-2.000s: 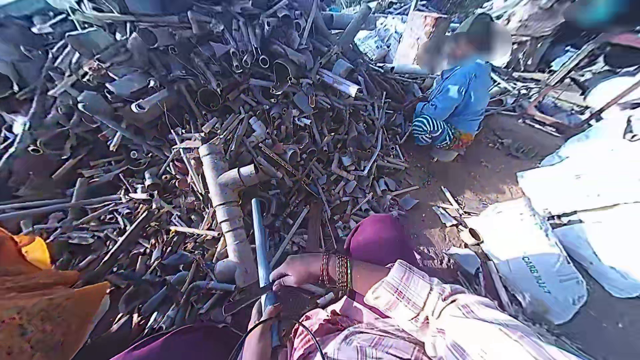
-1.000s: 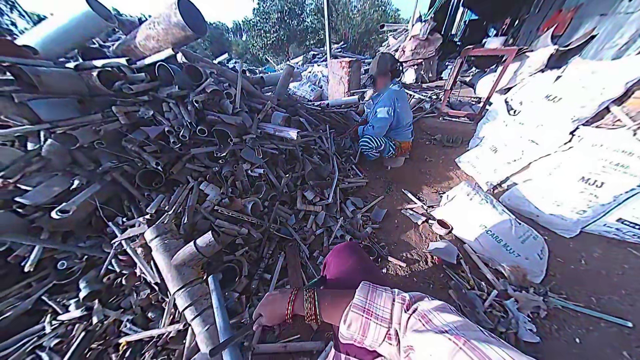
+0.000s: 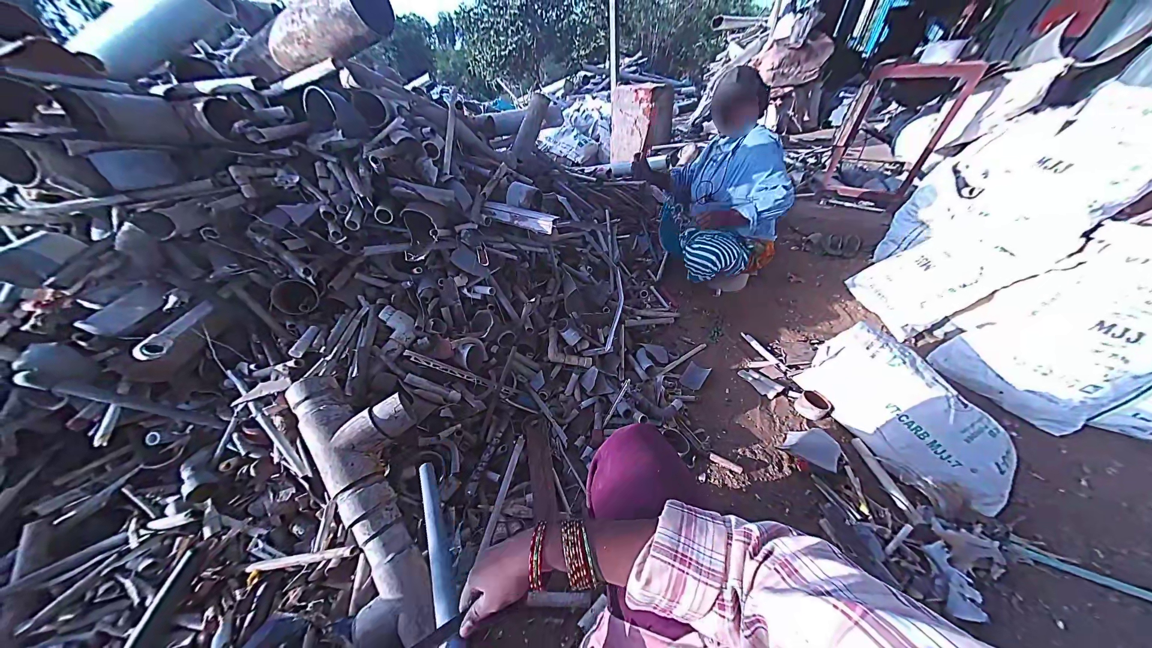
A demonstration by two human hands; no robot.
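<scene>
My right hand (image 3: 497,580), with red and gold bangles at the wrist, is low in the view. Its fingers are closed around a dark thin object (image 3: 437,634) that crosses the grey-blue plastic pipe (image 3: 437,540); what kind of object it is cannot be told. The pipe stands tilted, its upper end pointing away from me, and its lower end is cut off by the frame. Left of it lies a thick, dirty grey pipe with a branch fitting (image 3: 364,495), on the heap of scrap pipe pieces (image 3: 432,297). My left hand is not in view.
A person in a blue shirt (image 3: 742,180) squats at the heap's far right edge. White sacks with printing (image 3: 909,414) lie on bare soil at the right, with pipe scraps (image 3: 814,405) beside them. Further back stand a rusty metal frame (image 3: 900,126) and a block (image 3: 641,121).
The view has tilted up since the first frame. My left hand, on the grey-blue pipe two seconds ago, is out of view. The other person's face has turned more this way.
</scene>
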